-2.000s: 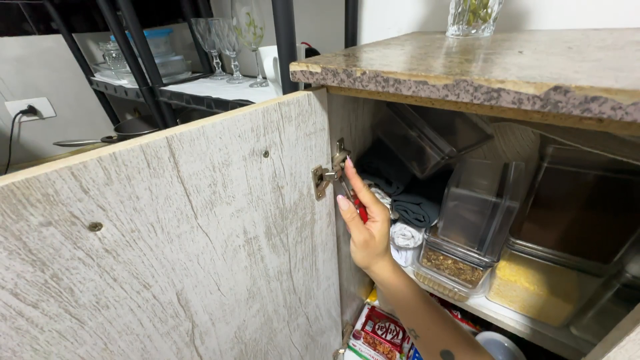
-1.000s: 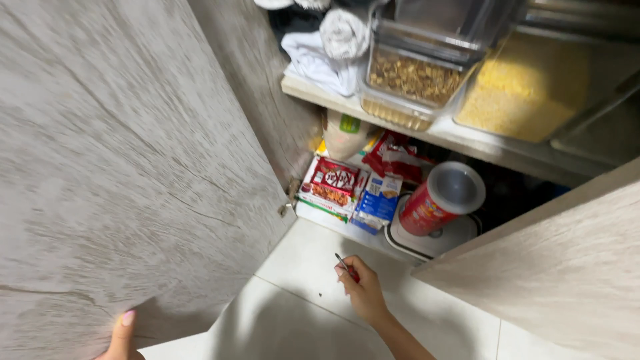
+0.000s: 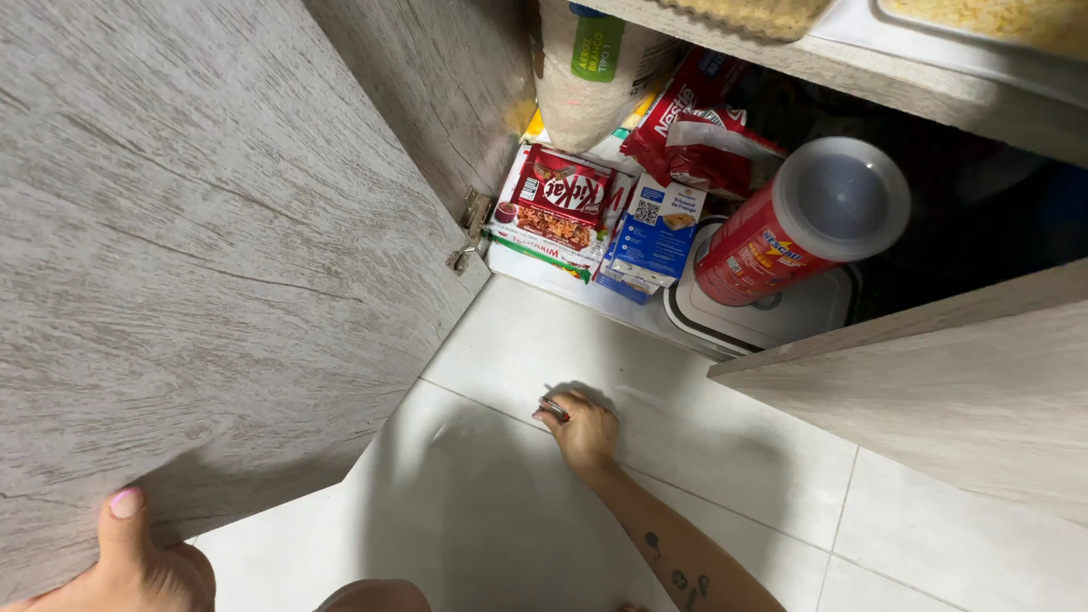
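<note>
My left hand grips the edge of the wood-grain cabinet door at the lower left, thumb on its face. Down by the white tiled floor, my right hand is closed around a small tool with a red handle and metal shaft, probably a screwdriver; the fingers hide most of it. Above that hand, a metal hinge joins the door's lower corner to the cabinet side.
On the cabinet's bottom shelf lie a KitKat packet, a blue box, red Nestlé packaging and a bag of rice. A red Nescau canister stands on a white-lidded container. Another door juts out at right.
My right hand has moved from the upper hinge down to the floor, still holding the tool. My left hand, unseen two seconds ago, is on the door. The view has tilted down.
</note>
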